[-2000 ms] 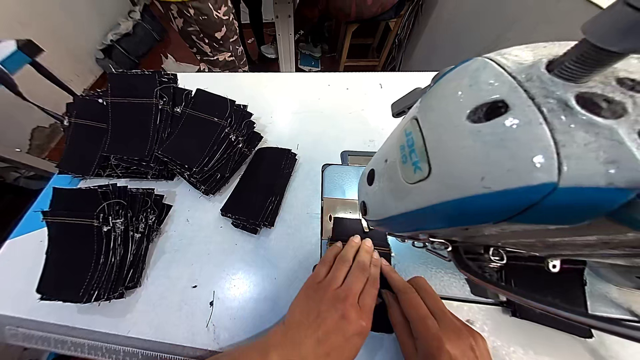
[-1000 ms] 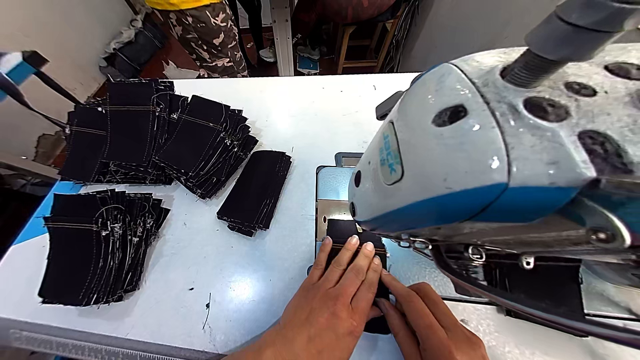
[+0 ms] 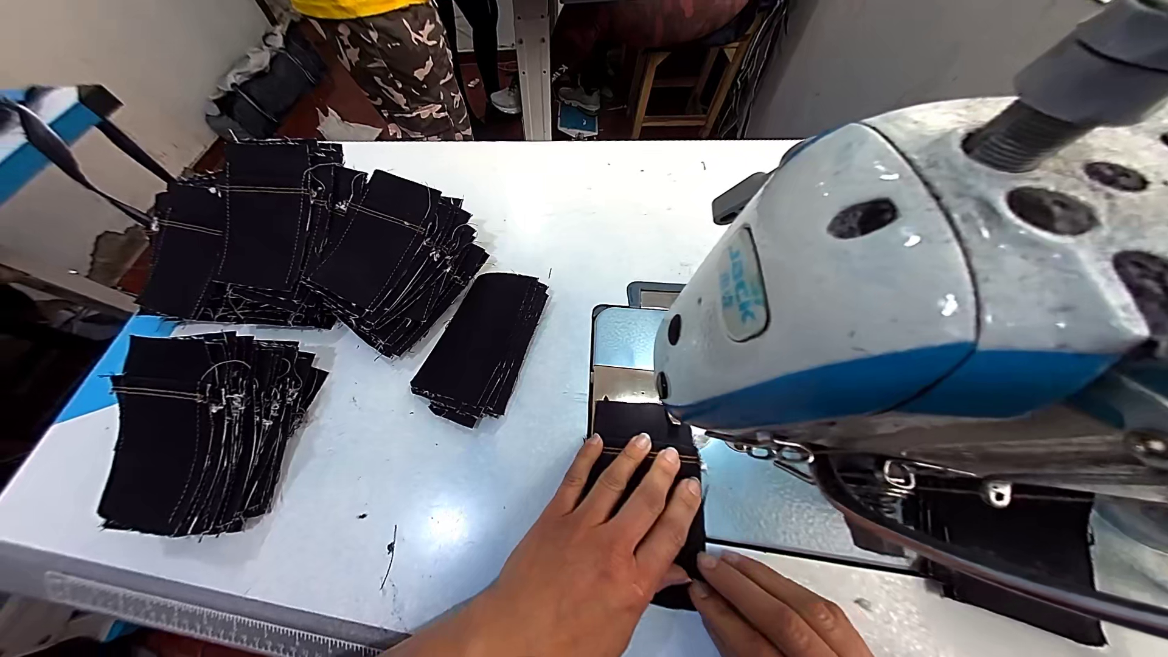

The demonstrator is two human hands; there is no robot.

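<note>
Under the head of a Jack sewing machine (image 3: 821, 274) lies a dark denim piece (image 3: 630, 422) with a line of tan topstitching. My left hand (image 3: 602, 547) rests flat on it with fingers spread, the fingertips near the stitched line. The fingers of my right hand (image 3: 776, 607) touch the piece's lower right edge. The needle area is largely hidden by the machine head. More dark fabric pieces (image 3: 1013, 547) lie beneath the machine arm at the right.
Stacks of dark denim pieces (image 3: 164, 438) with loose threads stand on the left of the white table (image 3: 584, 210). A smaller stack (image 3: 479, 342) is nearer the machine. A ruler strip (image 3: 201, 616) runs along the front edge. A person in camouflage trousers (image 3: 401, 73) stands beyond.
The denim piece has moved a little toward me, showing more of its stitched line beyond my left fingertips. Both hands have shifted slightly toward me with it.
</note>
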